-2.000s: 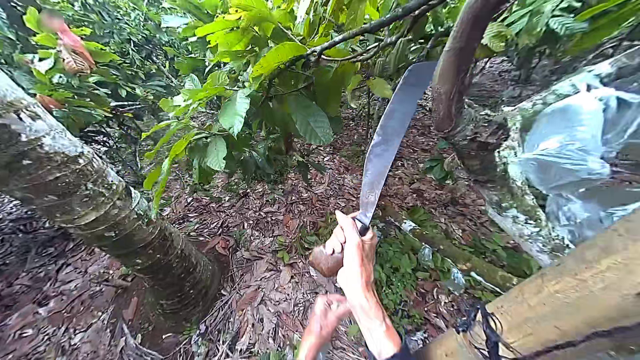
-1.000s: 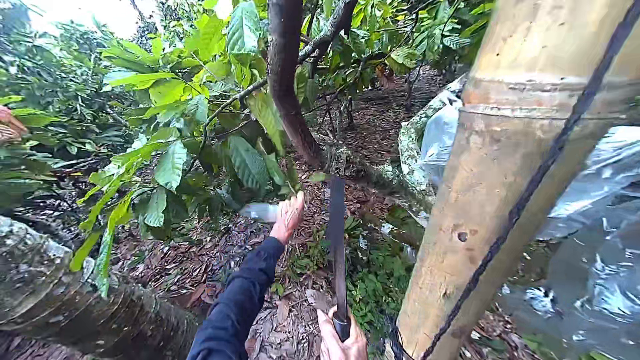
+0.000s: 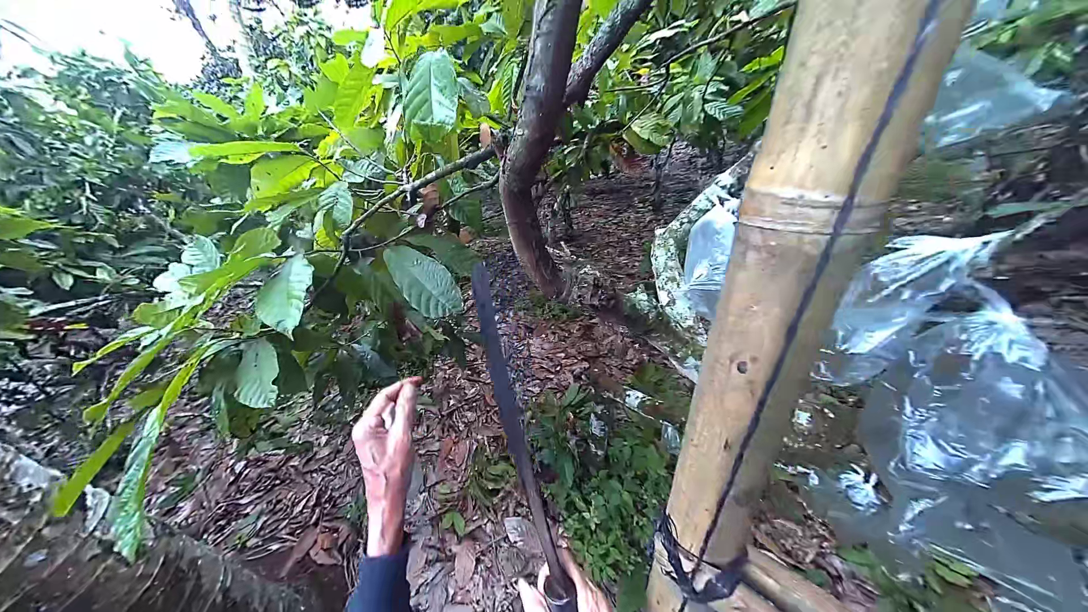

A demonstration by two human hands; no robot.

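A machete [image 3: 510, 416] with a long dark blade points up and slightly left, its edge nearly in line with the view. My right hand [image 3: 565, 586] grips its handle at the bottom of the head view, partly cut off by the frame. My left hand [image 3: 387, 433], with a dark sleeve at the wrist, is raised left of the blade. Its fingers are bent with the tips close together; whether something small is between them cannot be told. Broad green leaves [image 3: 425, 280] on a thin branch hang beyond my left hand.
A bamboo pole [image 3: 790, 255] with dark cord tied round it rises close on the right. Clear plastic bags [image 3: 977, 408] hang behind it. A curved tree trunk [image 3: 531, 187] stands ahead, and a thicker trunk [image 3: 170, 561] leans at lower left. Dry leaves cover the ground.
My left hand has drawn back from the leaves, where it was one second ago. The machete remains in my right hand. The view has shifted since two seconds ago.
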